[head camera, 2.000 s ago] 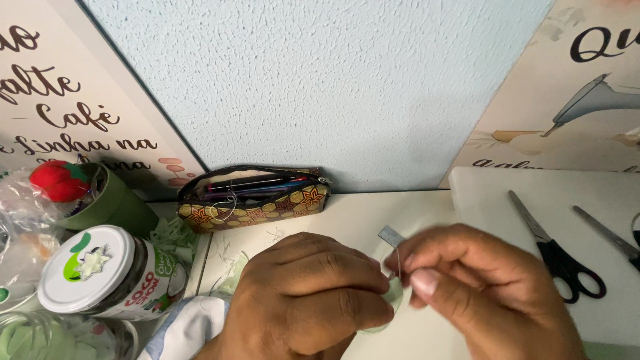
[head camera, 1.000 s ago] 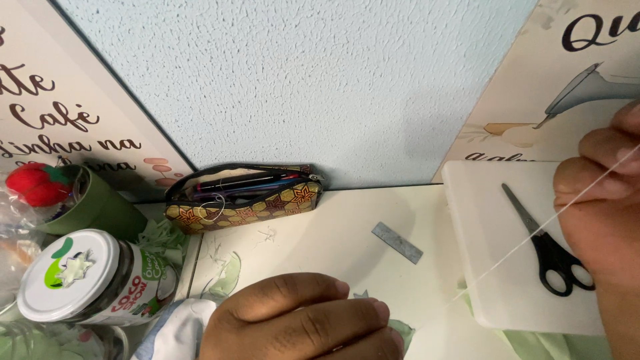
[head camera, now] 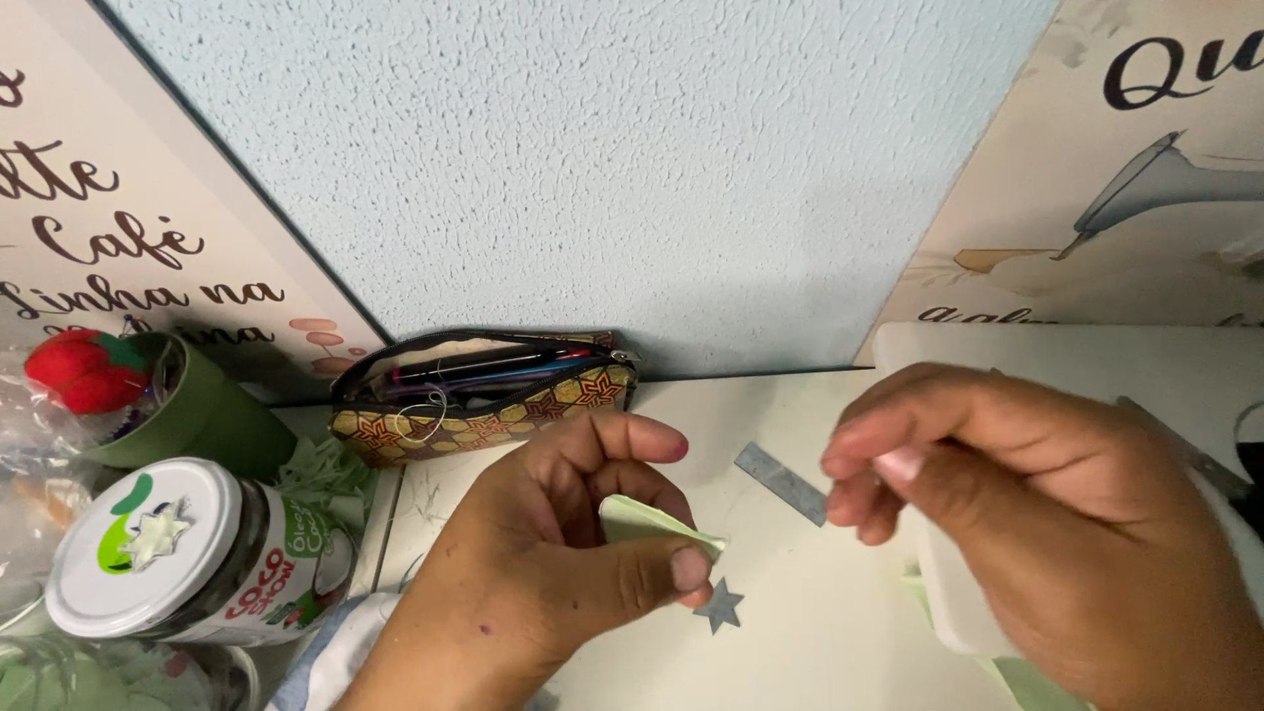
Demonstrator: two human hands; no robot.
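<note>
My left hand point(head camera: 583, 553) holds a small folded piece of pale green fabric point(head camera: 652, 525) between thumb and fingers. Just below its thumb tip, a grey six-pointed star point(head camera: 722, 605) lies on the white tabletop point(head camera: 790, 612). A grey rectangular strip point(head camera: 780, 483) lies flat between the hands. My right hand point(head camera: 1027, 494) is raised at the right, thumb and index finger pinched together; whether a needle or thread is between them cannot be told.
A patterned zip pouch point(head camera: 484, 425) with pens stands against the wall. At left are a white-lidded jar point(head camera: 148, 548), a green pot point(head camera: 202, 405) and a red tomato pincushion point(head camera: 89, 370). A white board point(head camera: 948, 583) lies at right, with scissors partly hidden by my right hand.
My right hand has come back down and left from the upper right, where it drew a thread out. My left hand has lifted and turned, showing the green fabric and uncovering the star.
</note>
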